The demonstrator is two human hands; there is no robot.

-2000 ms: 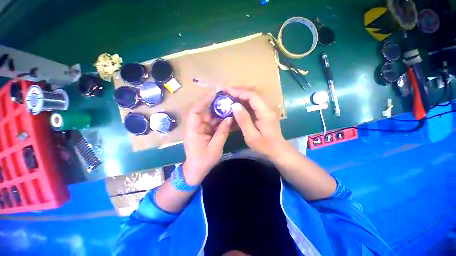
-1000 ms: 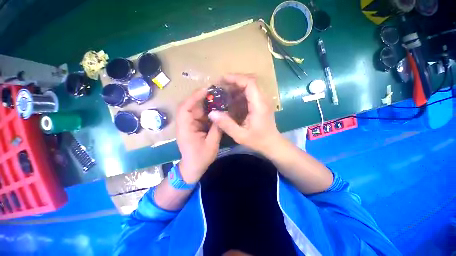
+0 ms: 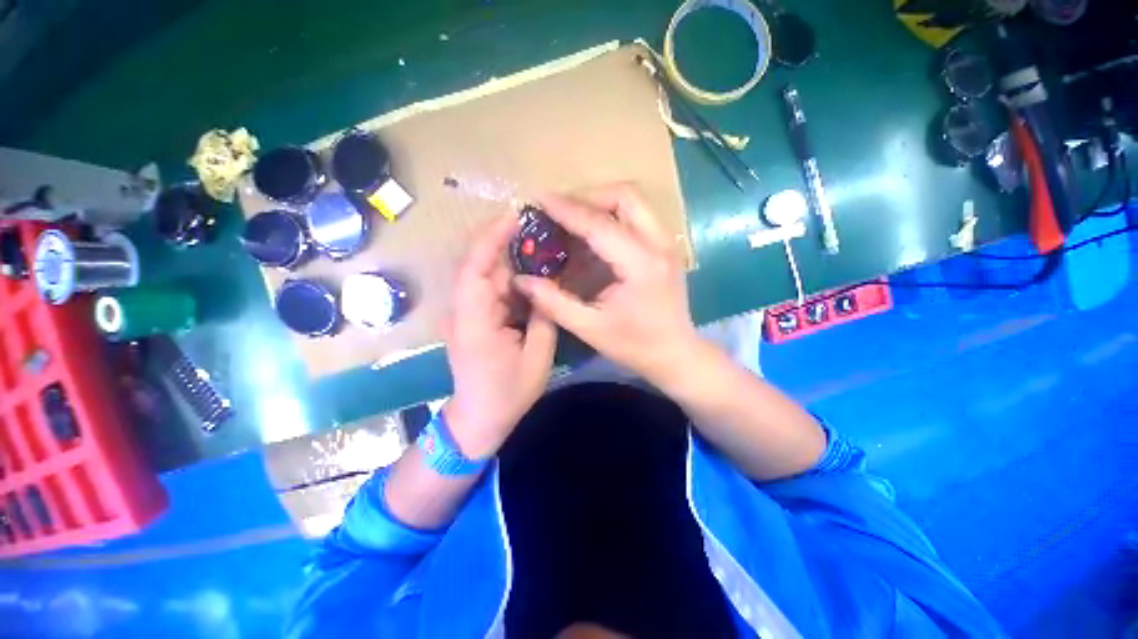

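Observation:
A round dark watch (image 3: pixel 540 246) with red marks lit on its glossy face is held above the brown cardboard sheet (image 3: pixel 499 112). My left hand (image 3: pixel 494 337) holds it from the left side. My right hand (image 3: pixel 620 281) holds it from the right, with the thumb at its lower edge. Its back is hidden. Several round black watch discs (image 3: pixel 287 175) lie on the left of the cardboard, two of them reflecting white. A small white piece with a yellow end (image 3: pixel 389 200) lies beside them.
Masking tape (image 3: pixel 718 94), tweezers (image 3: pixel 724 156), a pen-like tool (image 3: pixel 811 175) and a white puck on a cable (image 3: pixel 785 210) lie right. A red power strip (image 3: pixel 827 311) is at the bench edge. Left are a red tray (image 3: pixel 119 462), solder spool (image 3: pixel 85 266) and green spool (image 3: pixel 150 313).
The watch face went from bright white-violet to dark with red marks. Both hands and the watch moved slightly left in view. The bench items also shifted left and up as the view moved.

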